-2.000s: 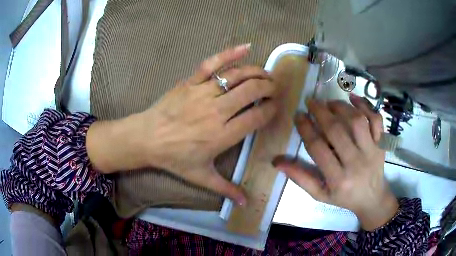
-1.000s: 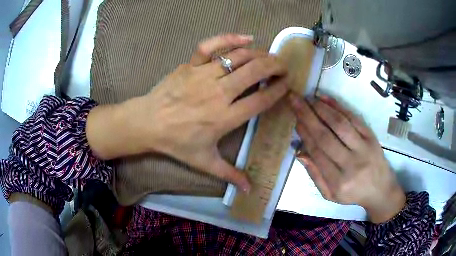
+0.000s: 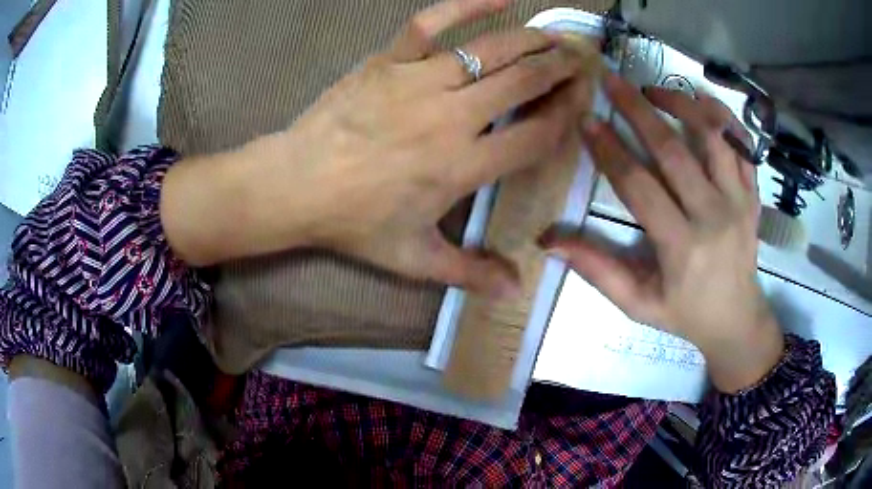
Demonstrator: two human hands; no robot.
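A stiff tan strip (image 3: 492, 334) with small printed marks lies on a white layer (image 3: 540, 329) with a rounded top end. Brown ribbed cloth (image 3: 325, 296) lies under and left of it. My left hand (image 3: 382, 153) rests flat, its fingertips on the upper strip and its thumb on the lower part. My right hand (image 3: 684, 201) presses fingertips on the strip's right edge, thumb lower on the same edge. Both hands are spread and grip nothing. The presser foot area (image 3: 612, 24) is at the top end of the white layer; the needle cannot be made out.
The grey machine head (image 3: 765, 48) fills the upper right, with metal thread guides (image 3: 794, 172) below it. The white table (image 3: 631, 353) has printed ruler marks. A thin brown strap (image 3: 113, 76) hangs at upper left. A crumpled brown bundle (image 3: 167, 430) is at lower left.
The tan strip, white layer and brown cloth have moved up towards the presser foot. My left hand has moved up and right with them. My right hand has moved up, its thumb on the strip's edge.
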